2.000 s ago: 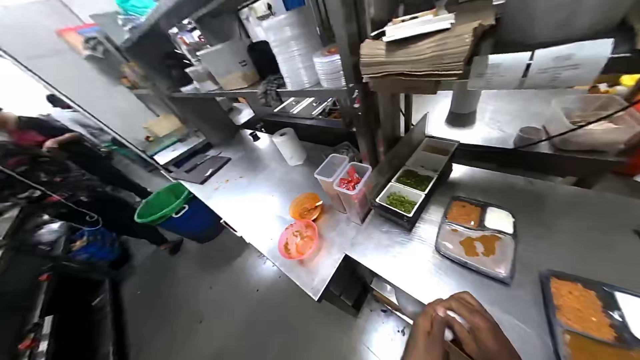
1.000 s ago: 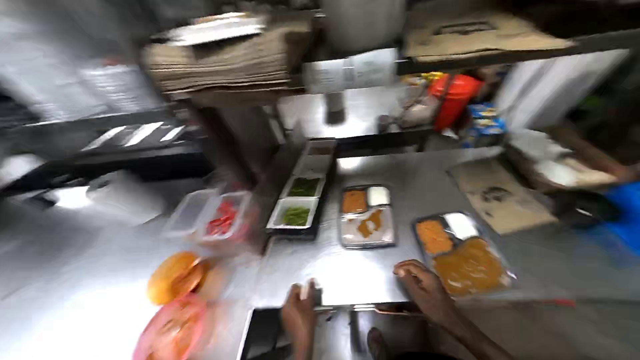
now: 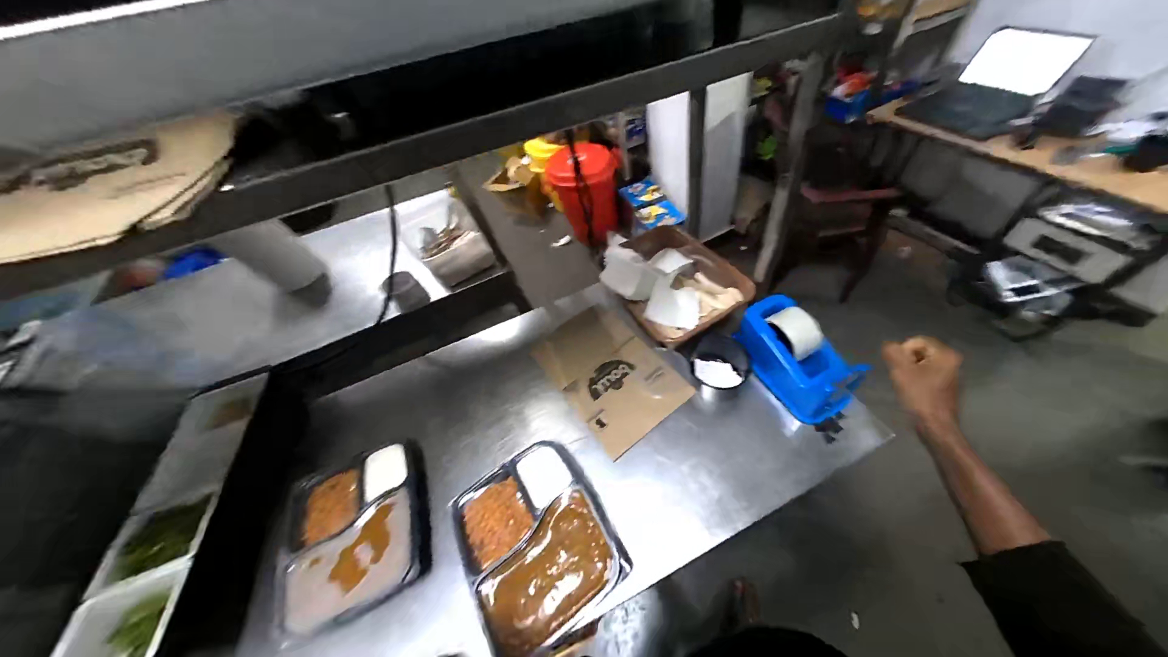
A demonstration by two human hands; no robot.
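Note:
My right hand [image 3: 923,374] is raised at the right, past the table's end, with its fingers curled in; nothing shows in it. The blue tape dispenser [image 3: 794,356] with its roll of tape is the nearest thing to it. My left hand is out of view. Two black compartment trays of food stand on the steel table [image 3: 721,493]: one tray [image 3: 351,538] holds orange rice-like food, a white portion and a pale portion with brown sauce; the other tray [image 3: 543,547] holds orange food, a white portion and brown curry.
A flat brown paper bag [image 3: 613,379] lies by a small steel bowl [image 3: 719,365] of white stuff and a brown basket [image 3: 689,287] of papers. Containers of chopped greens [image 3: 160,538] are at the left. A metal shelf [image 3: 511,100] crosses above; a red bucket [image 3: 584,192] stands beyond.
The view has swung far to the right. My right hand was over the table's front edge beside the curry tray and is now out past the table's end. My left hand has left the view.

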